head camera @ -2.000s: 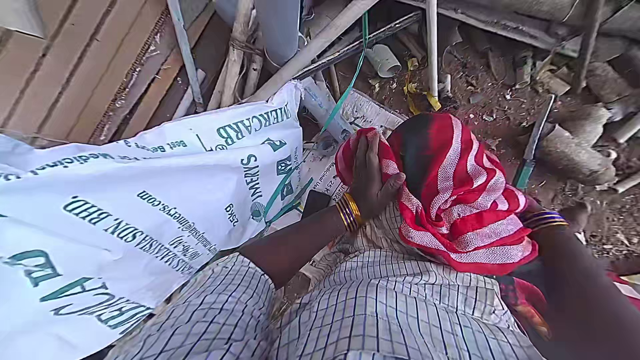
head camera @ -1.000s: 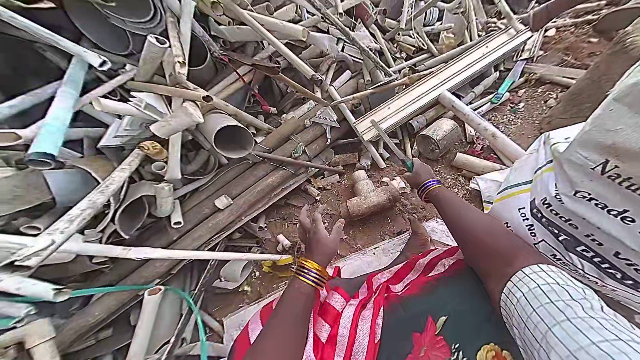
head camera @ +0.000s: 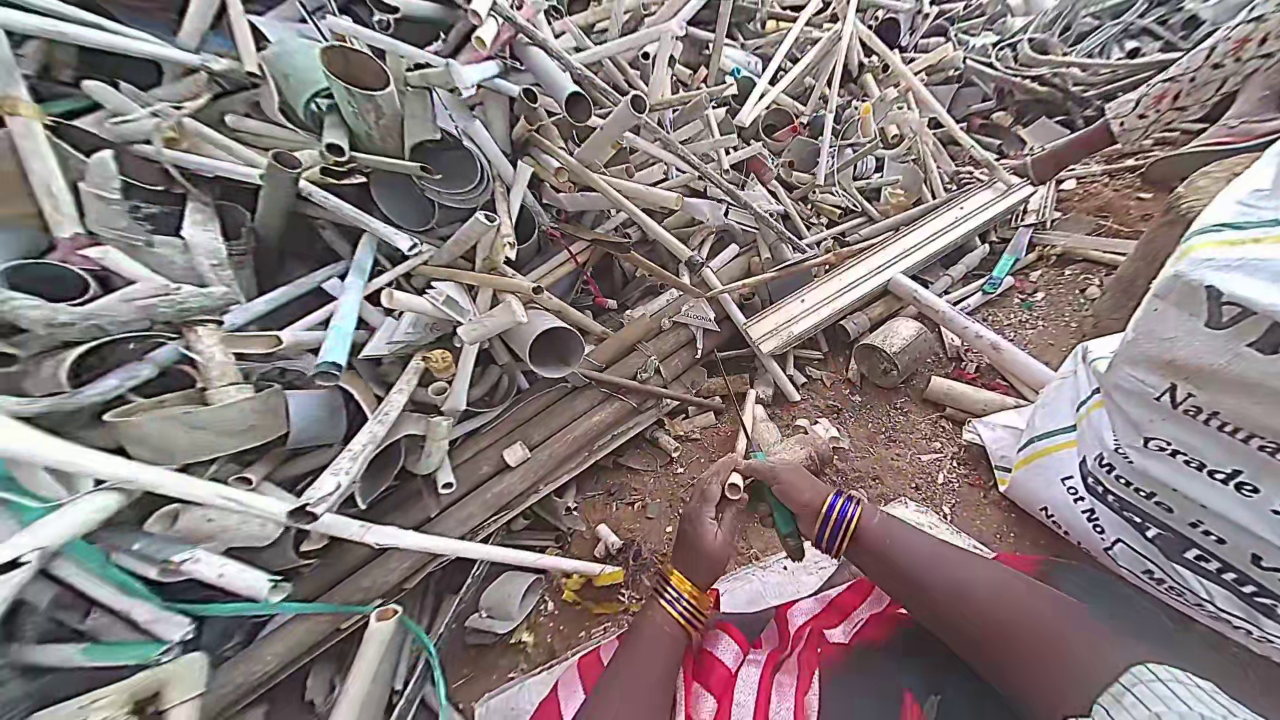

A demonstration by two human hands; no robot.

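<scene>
My left hand (head camera: 708, 520) grips a short, narrow piece of pale plastic pipe (head camera: 736, 484), its open end toward me. In my right hand (head camera: 790, 488) is a knife with a green handle (head camera: 782, 522), its thin dark blade (head camera: 735, 398) pointing away from me beside the pipe piece. Both hands are close together above the dirt, at the near edge of a scrap pipe heap (head camera: 600, 300). Just past them lie a few stubby pipe pieces, partly hidden by the hands.
Long brown pipes (head camera: 470, 500) and a pale grooved panel (head camera: 890, 270) lie along the heap's edge. A white printed sack (head camera: 1190, 430) stands on the right. Another person's hand (head camera: 1068, 152) touches the panel's far end. A second green-handled tool (head camera: 1003, 262) rests beyond the panel.
My hands were at a red and white cloth, then apart over the ground. Since then they have come together, and my left hand has taken hold of a pipe piece. The view has swung to the heap.
</scene>
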